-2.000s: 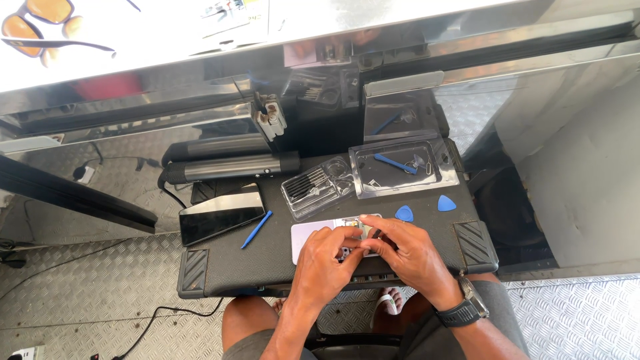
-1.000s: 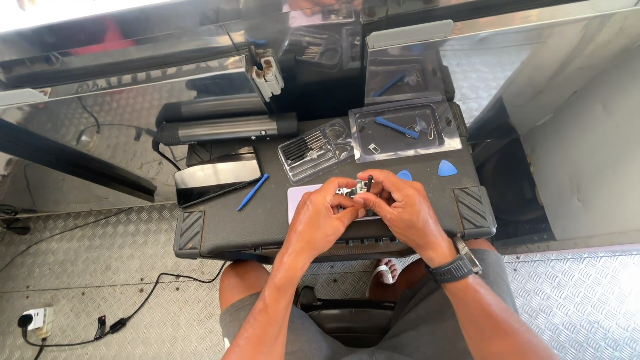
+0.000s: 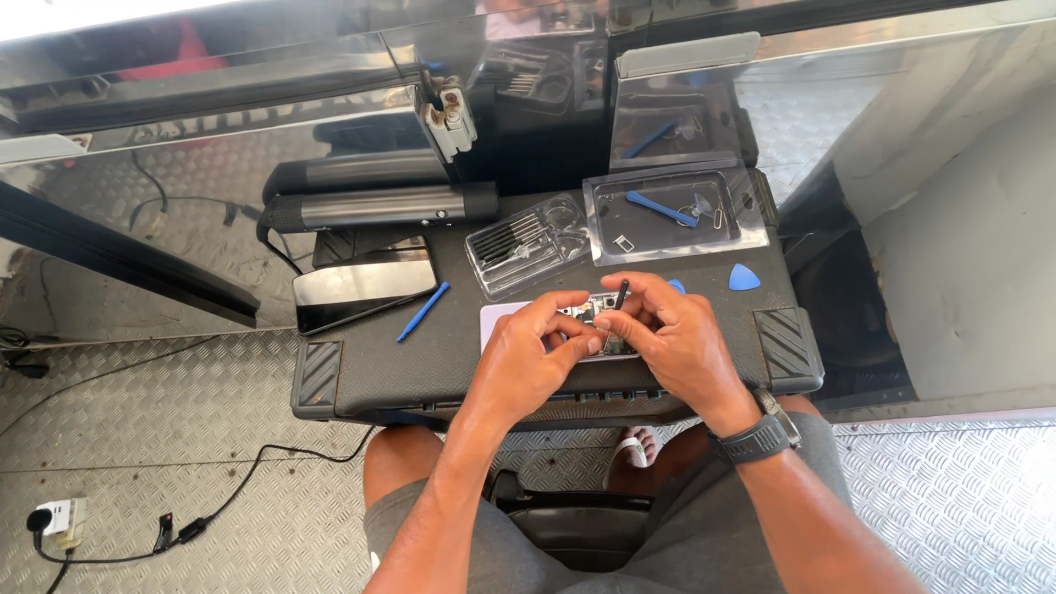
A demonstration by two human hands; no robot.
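Observation:
An opened smartphone (image 3: 499, 315) with a light purple edge part and bare circuitry lies near the front edge of a black hard case (image 3: 388, 367). My right hand (image 3: 681, 342) pinches a small black-handled screwdriver (image 3: 622, 294) over the phone's exposed inner parts, its tip down. At the phone's left half is my left hand (image 3: 536, 355), fingers bent over the circuitry; whether it grips a small part cannot be told. A blue plastic pry stick (image 3: 422, 312) lies to the left. One blue triangular pick (image 3: 743, 277) rests at the right, and another (image 3: 676, 285) is partly behind my right hand.
Beyond the phone stand a clear blister tray of screwdrivers (image 3: 528, 245) and a clear plastic tray (image 3: 676, 247) with a blue pry tool (image 3: 662, 209), a SIM tray and a pin. A dark glass panel (image 3: 367, 285) and a metallic cylindrical device (image 3: 379, 208) lie at the left.
Both hands have lowered from just above the phone onto its circuitry. The black screwdriver now stands upright in my right hand, and more of the phone's inside shows.

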